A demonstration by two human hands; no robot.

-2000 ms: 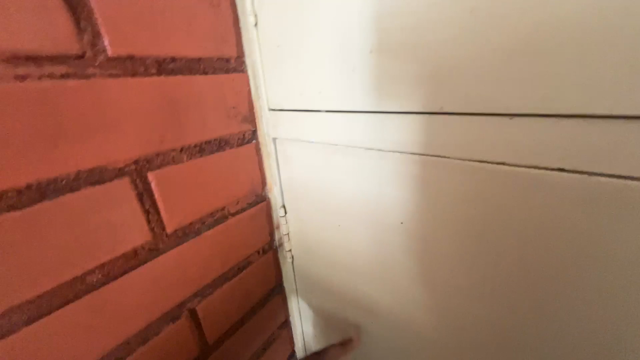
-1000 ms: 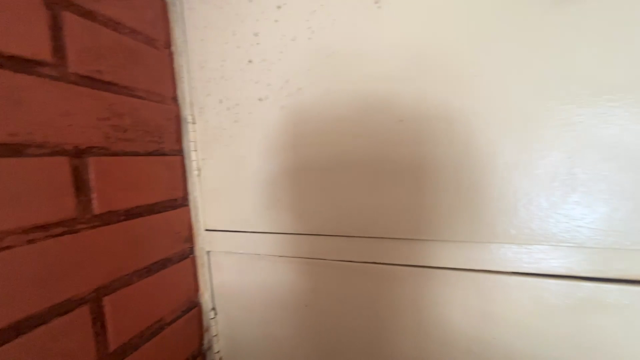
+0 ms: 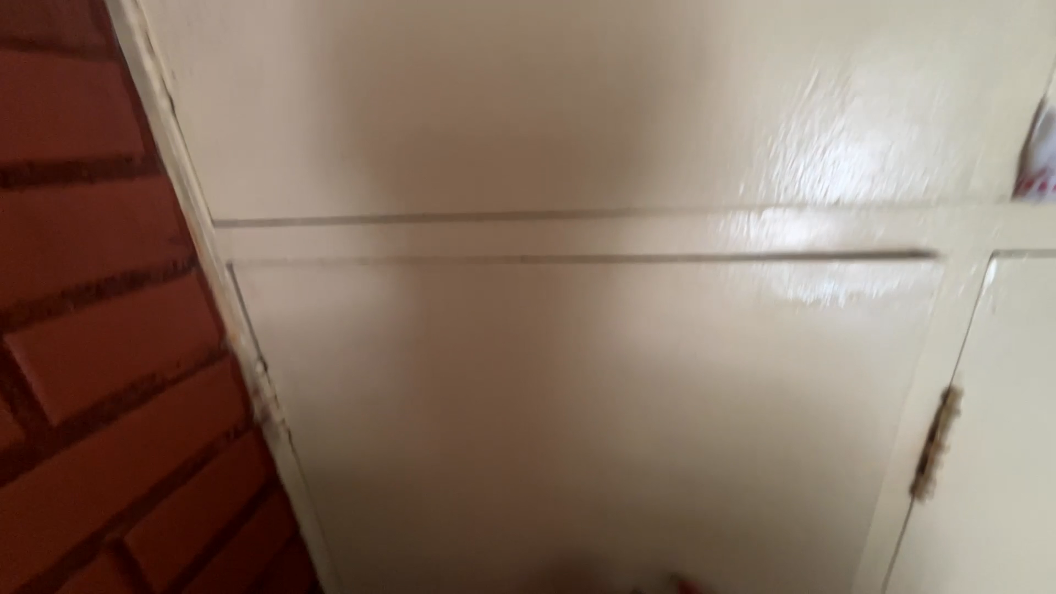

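Observation:
Painted cream cabinet doors fill most of the head view, an upper door (image 3: pixel 511 107) over a lower door (image 3: pixel 577 412), with a narrow rail (image 3: pixel 495 239) between them. Both doors lie flat in their frame, and a soft shadow falls across them. At the bottom edge a small, blurred reddish and dark shape (image 3: pixel 685 584) shows; whether it is part of a hand or an object I cannot tell. Neither my left hand nor my right hand can be made out, so what they hold or touch is hidden.
A red brick wall (image 3: pixel 107 346) with dark joints meets the cabinet frame on the left. A worn hinge (image 3: pixel 936 445) joins another cream door (image 3: pixel 998 412) at the right. Part of a white and red item (image 3: pixel 1041 157) shows at the upper right edge.
The view has shifted to the right, bringing in the right-hand door and its hinge. A fingertip-like shape at the bottom two seconds ago was gone one second ago.

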